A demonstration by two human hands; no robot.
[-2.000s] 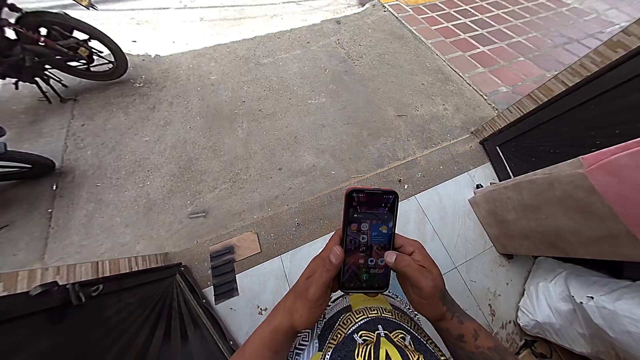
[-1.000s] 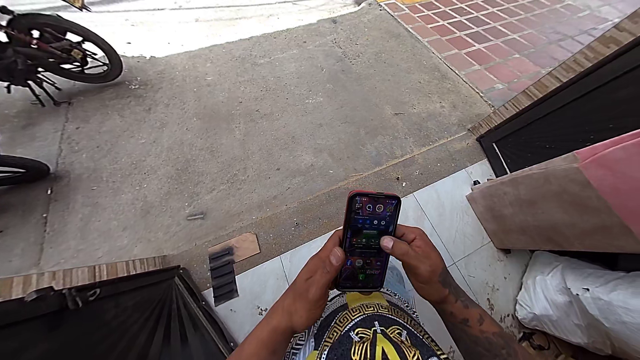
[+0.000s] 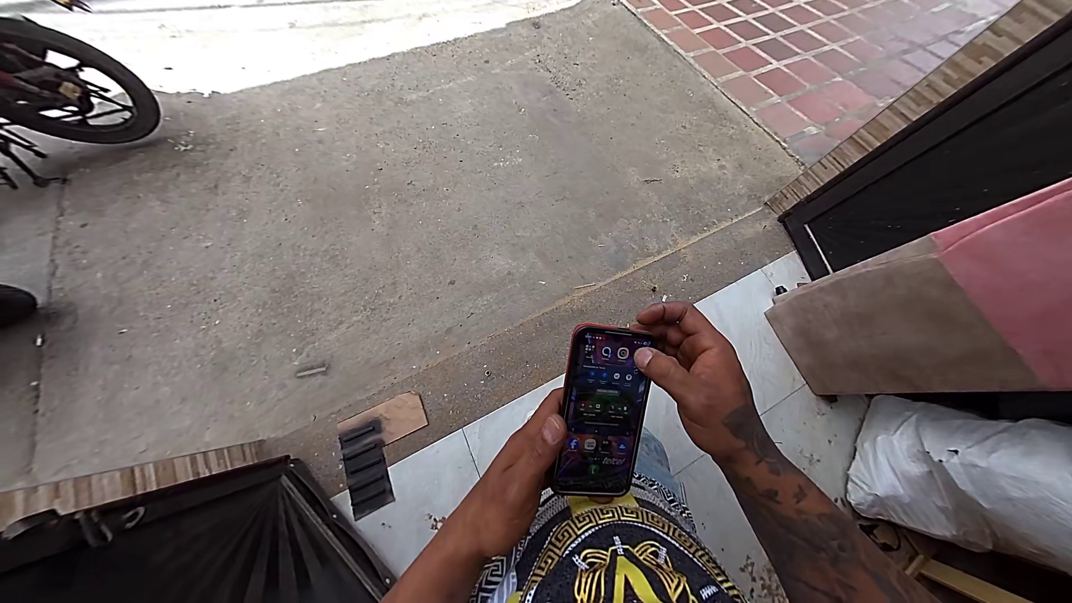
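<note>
A smartphone in a red case (image 3: 605, 410) stands nearly upright in the view, its lit screen showing app icons. My left hand (image 3: 523, 461) grips its lower left side, with the thumb along the edge. At the phone's upper right is my right hand (image 3: 691, 368), its thumb over the top right of the screen and its fingers curled beyond the phone's edge. Whether those fingers touch the case cannot be told. Below the phone, a black, gold and white patterned shirt (image 3: 624, 553) covers my torso.
Beige and pink boards or cushions (image 3: 904, 322) lean at the right above a white plastic-wrapped bundle (image 3: 963, 477). A black ribbed strip (image 3: 365, 469) and a brown flat piece (image 3: 394, 419) lie at the doorway. A motorcycle wheel (image 3: 138, 100) shows at the upper left, beyond the concrete (image 3: 377, 218).
My right hand has moved up along the phone, its thumb going from mid-screen to the top right. The screen's content has changed. My left hand keeps its hold.
</note>
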